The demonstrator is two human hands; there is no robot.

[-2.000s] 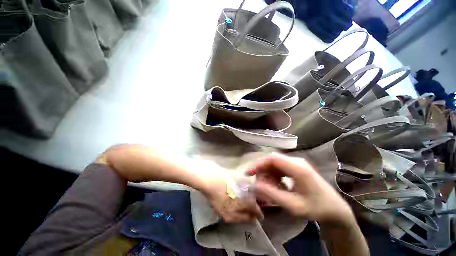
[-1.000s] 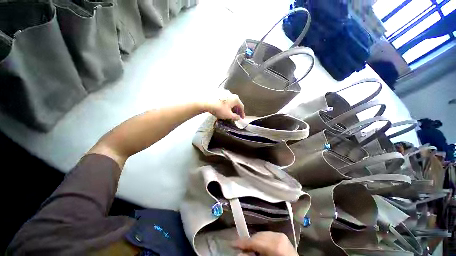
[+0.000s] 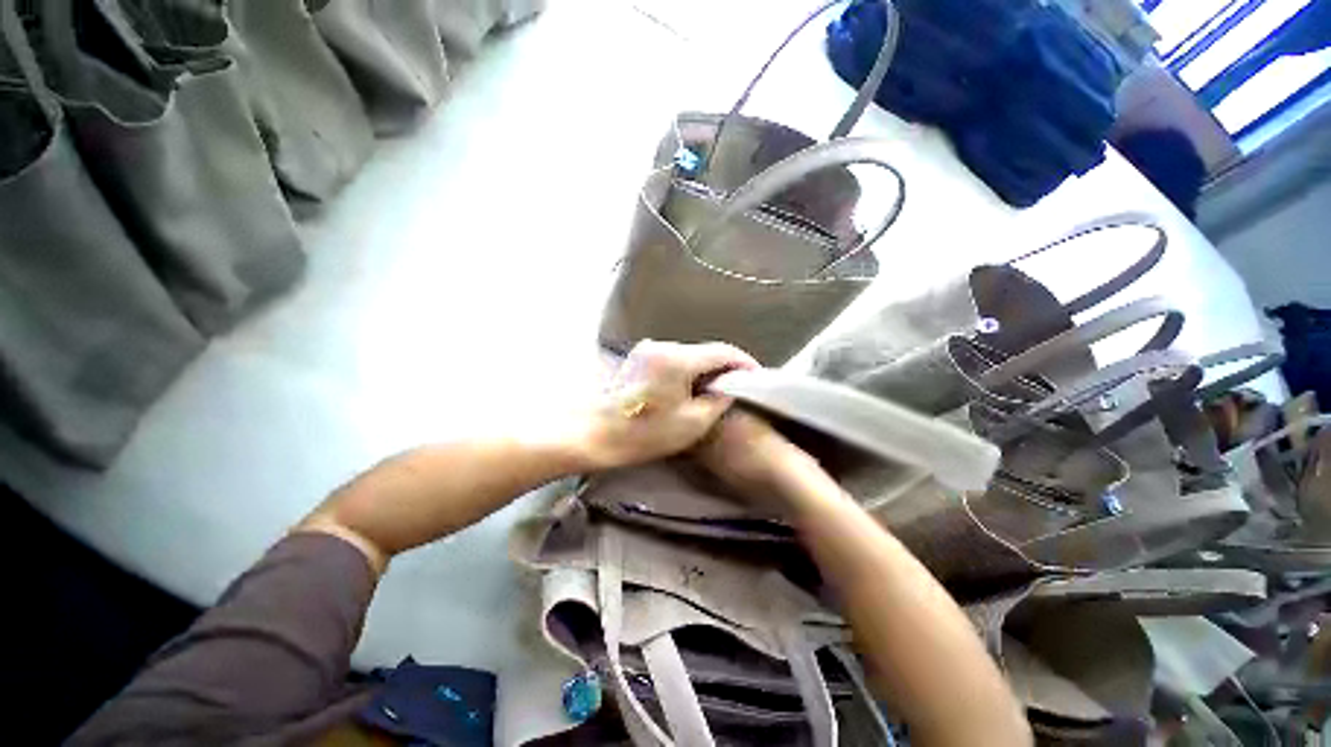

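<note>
My left hand (image 3: 664, 401) is closed on the upper edge and handle base of a taupe tote bag (image 3: 686, 493) in front of me. My right hand (image 3: 747, 438) is against it, its fingers mostly hidden behind the left hand and the bag edge. The pale handle (image 3: 876, 420) sticks out to the right from the hands. A nearer tote bag (image 3: 715, 591) lies close to my front, its handles loose and a bright blue wrap (image 3: 581, 696) at its corner.
A tote bag (image 3: 730, 285) stands just beyond my hands on the white table (image 3: 423, 277). More taupe bags (image 3: 1044, 438) stand at right, grey-looking bags (image 3: 110, 277) at upper left. Dark blue piles (image 3: 993, 95) lie at the back.
My right hand has moved from the nearer bag's handle up to my left hand. The farther bag's handle is now raised and swung right.
</note>
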